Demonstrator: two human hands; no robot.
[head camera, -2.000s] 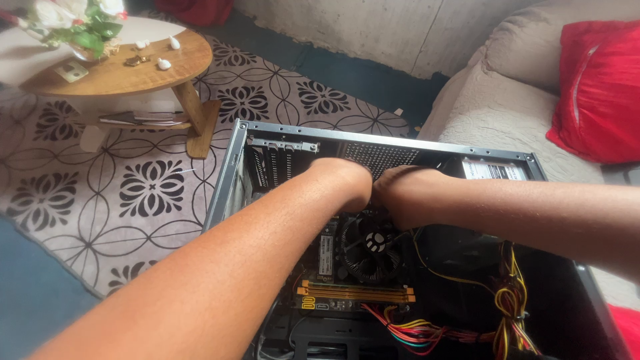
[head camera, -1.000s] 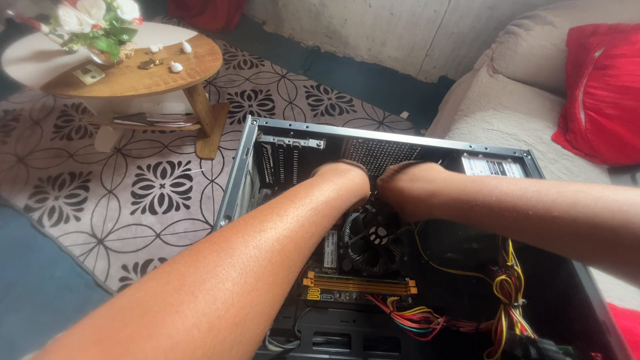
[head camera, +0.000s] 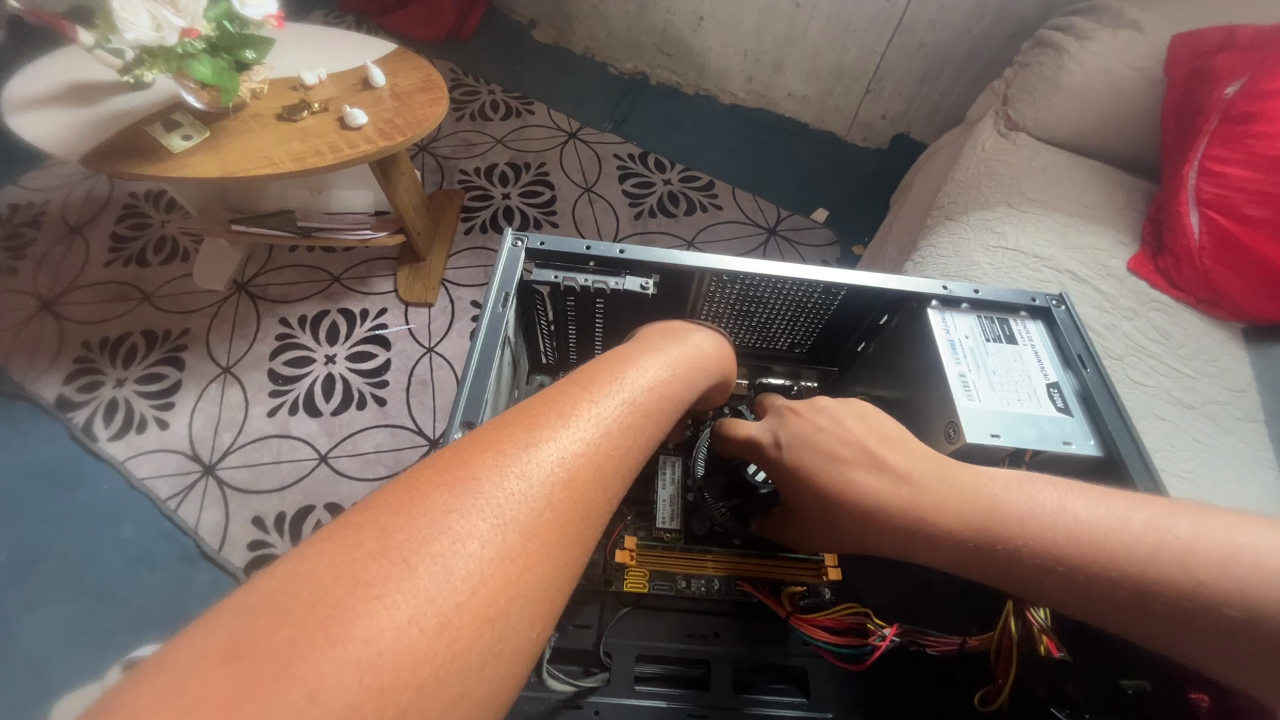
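An open desktop computer case (head camera: 800, 270) lies in front of me with its inside facing up. My right hand (head camera: 835, 465) rests over the round black CPU cooler fan (head camera: 708, 480), thumb and fingers spread around its rim. Deeper in, near the rear panel, my left hand (head camera: 700, 370) is bent down at the wrist, and its fingers are hidden. An M.2 drive (head camera: 668, 492) with a label lies left of the fan. Below the fan are orange memory slots (head camera: 730, 560) on the motherboard. The labelled power supply (head camera: 1010, 380) sits at the right.
Bundled coloured power cables (head camera: 840, 625) run along the near side of the case. A wooden coffee table (head camera: 400, 100) with flowers and small ornaments stands on the patterned rug (head camera: 330, 360) at the left. A sofa (head camera: 1040, 230) with a red cushion (head camera: 1220, 170) is at the right.
My right hand has moved from near the rear panel toward me, onto the cooler fan, and its fingers now show. The left hand stays deep in the case.
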